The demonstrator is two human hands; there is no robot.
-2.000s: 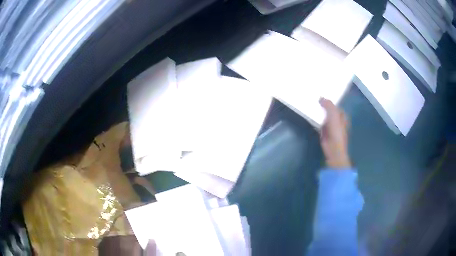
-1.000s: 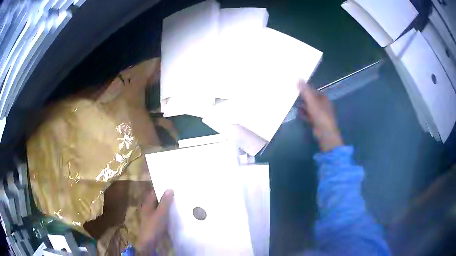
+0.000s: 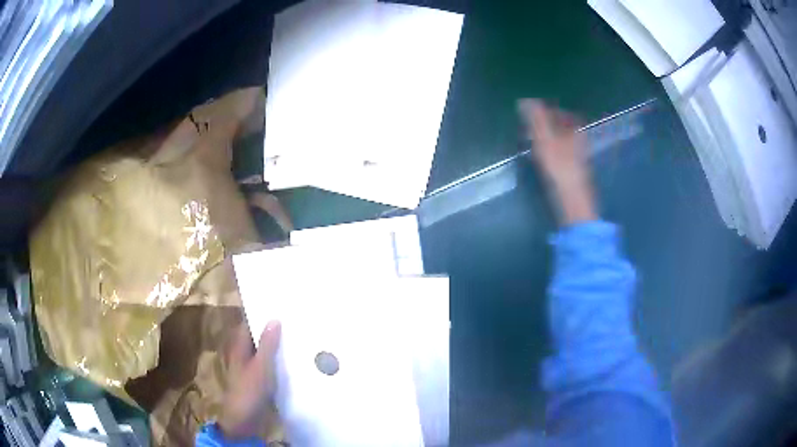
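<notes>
A stack of white paperboard inserts (image 3: 349, 306), the top one with a round hole, lies low in the middle. My left hand (image 3: 249, 375) is blurred at its left edge, thumb against the edge; whether it grips is unclear. Another stack of plain white panels (image 3: 358, 96) lies above it, no hand on it. My right hand (image 3: 564, 161), in a blue sleeve, is blurred and empty over the green bench (image 3: 516, 288), right of both stacks, fingers partly spread.
Crumpled kraft paper (image 3: 114, 253) with shiny tape lies on the left. More white inserts, one with a hole (image 3: 743, 131), stand in a row at upper right. A thin straight line or edge (image 3: 489, 170) crosses the bench. White pieces (image 3: 87, 419) lie at lower left.
My right hand has come off the upper panels. The panel that fanned out to their right no longer sticks out, and the pile is narrower. My left hand stays by the lower stack.
</notes>
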